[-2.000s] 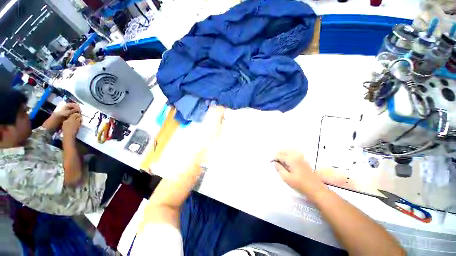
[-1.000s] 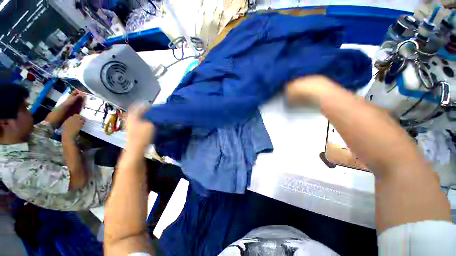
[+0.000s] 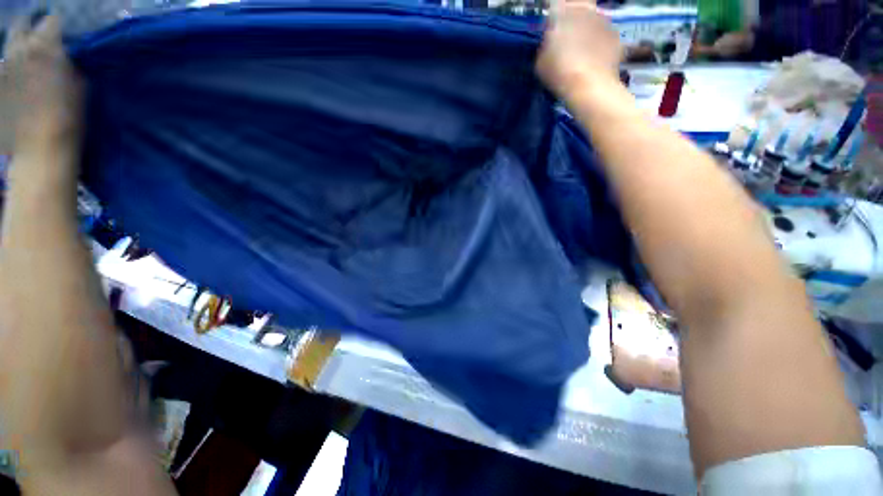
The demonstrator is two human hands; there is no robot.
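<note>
A blue denim garment (image 3: 339, 165) is stretched out in the air between my hands and hangs over the table, its top edge pulled nearly straight. Its lower end hangs in a point near the table's front edge. My left hand (image 3: 44, 92), blurred at the far left, is shut on the garment's top left corner. My right hand (image 3: 581, 44) at the top grips the top edge at its right end. My fingertips are partly hidden or blurred.
The sewing machine (image 3: 823, 242) stands at the right, with thread cones (image 3: 794, 174) behind it. A metal plate (image 3: 639, 339) lies left of it. Yellow-handled snips (image 3: 205, 312) lie at the left front. A dark red cone (image 3: 671, 94) stands behind. Dark blue cloth (image 3: 407, 455) is below the table edge.
The garment has gone from a heap on the table to being lifted and spread in the air. Both hands have moved up and apart. The view has shifted.
</note>
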